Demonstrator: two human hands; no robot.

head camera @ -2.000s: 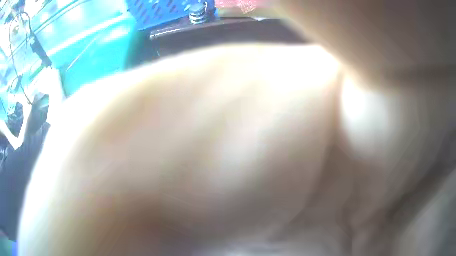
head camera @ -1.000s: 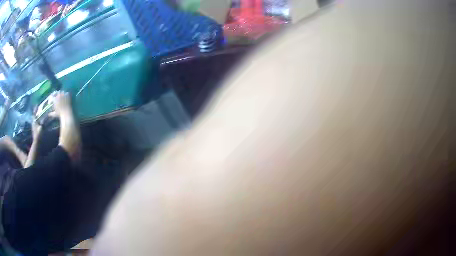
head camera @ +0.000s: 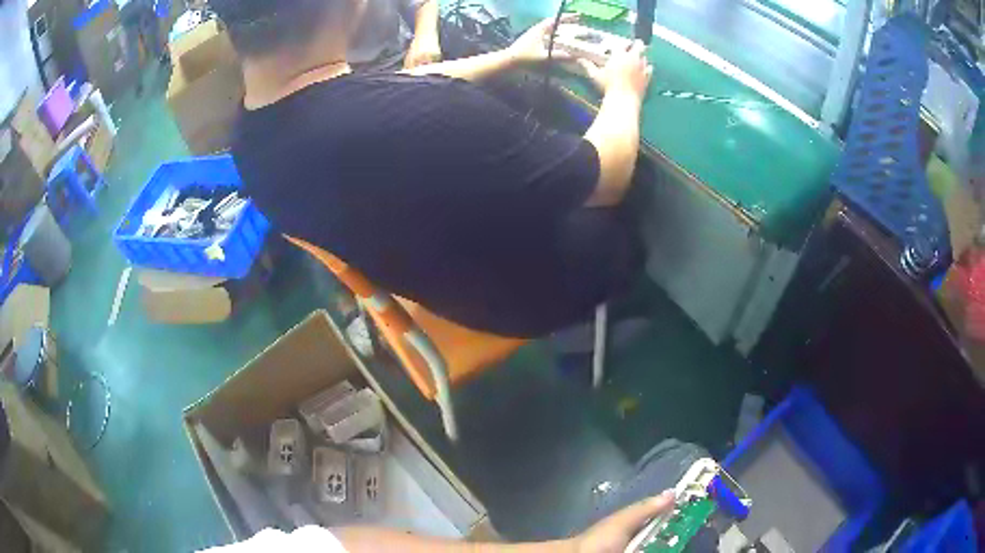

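My left hand [head camera: 624, 523] is at the bottom edge, its arm coming in from the lower left. Its fingers hold the side of a cream housing half [head camera: 697, 475]. A green board [head camera: 683, 525] and a bright blue block [head camera: 729, 496] show in the housing. The bottom edge cuts off the lower part of the housing. Small pale and dark shapes beside it are too unclear to name. My right hand is not in view.
An open brown carton [head camera: 265, 362] with cream shells [head camera: 332, 475] stands lower left. A shallow blue bin [head camera: 861, 475] lies right of the housing. A seated person in black [head camera: 421, 194] works ahead at a green table [head camera: 734, 140]. A filled blue bin [head camera: 189, 257] is far left.
The blurred pale surface that covered the camera is gone. The view has swung left and down. My left hand with the housing, the carton and the shallow bin now show.
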